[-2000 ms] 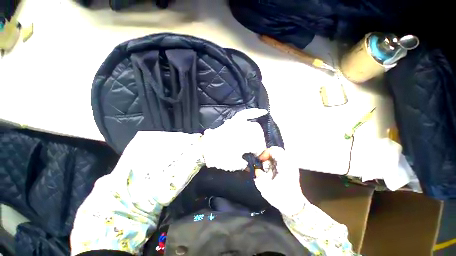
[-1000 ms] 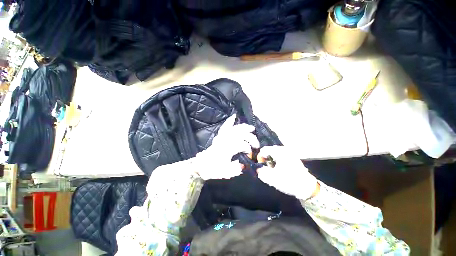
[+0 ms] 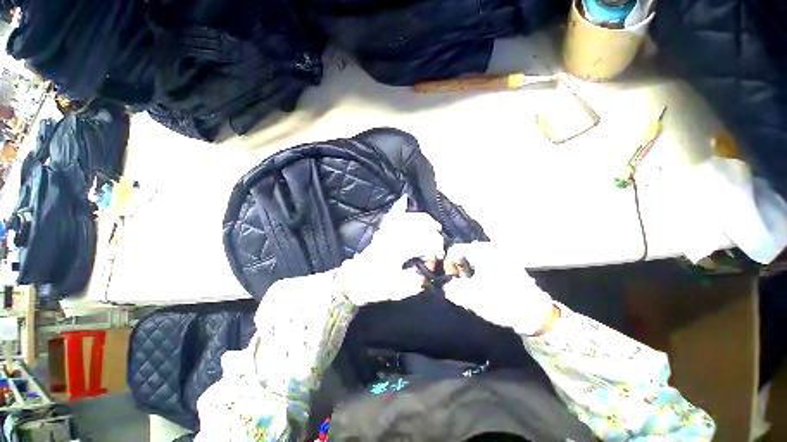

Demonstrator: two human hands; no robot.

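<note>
A dark quilted backpack (image 3: 345, 181) lies on the white table, its shoulder straps upward and its rounded top to the left. My left hand (image 3: 393, 259), in a white glove, lies over its near right part and pinches a small dark piece of the bag (image 3: 423, 264). My right hand (image 3: 487, 285), also gloved, meets it fingertip to fingertip at the same dark piece. A small dark metallic thing shows at the right fingers; I cannot tell what it is.
A wooden-handled tool (image 3: 475, 84), a flat cream piece (image 3: 566, 114), a tan cup (image 3: 600, 47) and a yellow-green tool (image 3: 643, 151) with a cord stand or lie on the table (image 3: 552, 198). Dark bags (image 3: 233, 52) are piled behind. A carton (image 3: 703, 345) is below right.
The view has shifted since the oldest frame, so the backpack appears smaller and more of the left side shows. In the last second my two hands have come closer together at the dark piece.
</note>
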